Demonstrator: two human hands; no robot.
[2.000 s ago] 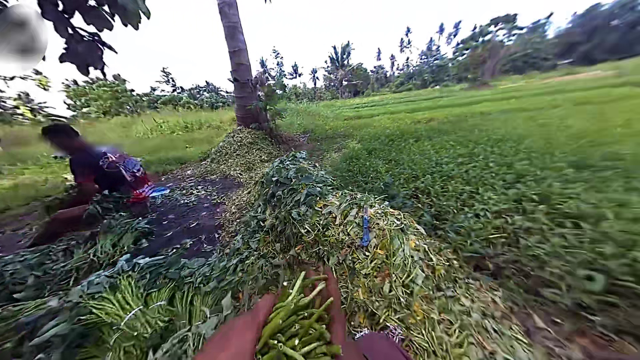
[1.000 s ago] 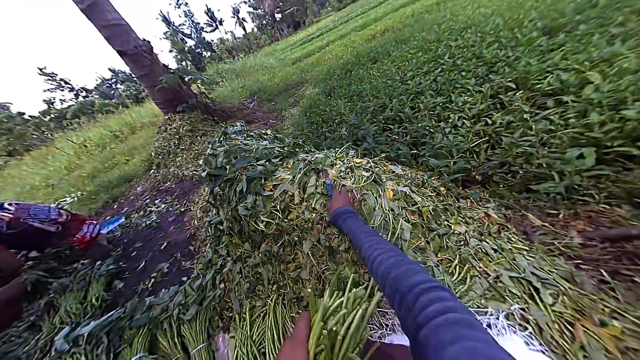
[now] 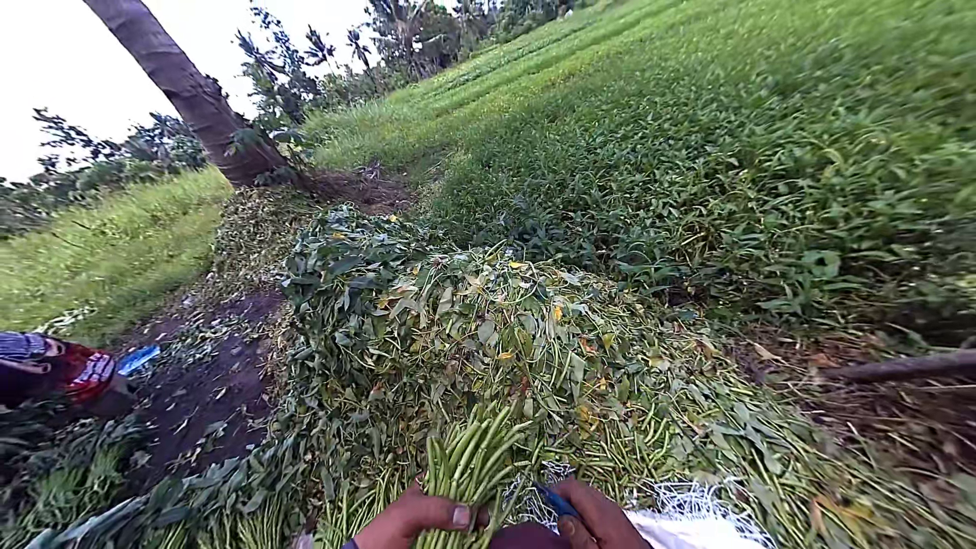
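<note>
At the bottom centre my left hand [image 3: 427, 515] grips a bundle of long green leafy-vegetable stems [image 3: 473, 465], their cut-looking ends fanned upward. Close by on the right, my right hand [image 3: 595, 515] is closed around a small blue-handled tool [image 3: 557, 502], whose working end cannot be made out. White stringy fibres [image 3: 694, 503] lie beside and below my right hand, next to a white sack-like material [image 3: 686, 532]. A big heap of wilted leaves and stems [image 3: 457, 335] rises just beyond both hands.
More green stem bundles [image 3: 259, 526] lie at the lower left. A seated person's red and dark clothing [image 3: 69, 374] shows at the left edge, by a blue item [image 3: 139, 360]. A tree trunk [image 3: 191, 99] leans behind the heap. A branch [image 3: 907, 367] lies at right.
My right hand has come back from the heap with the blue tool, which earlier lay there. The bundle is raised more fully into view in my left hand. The view has tilted.
</note>
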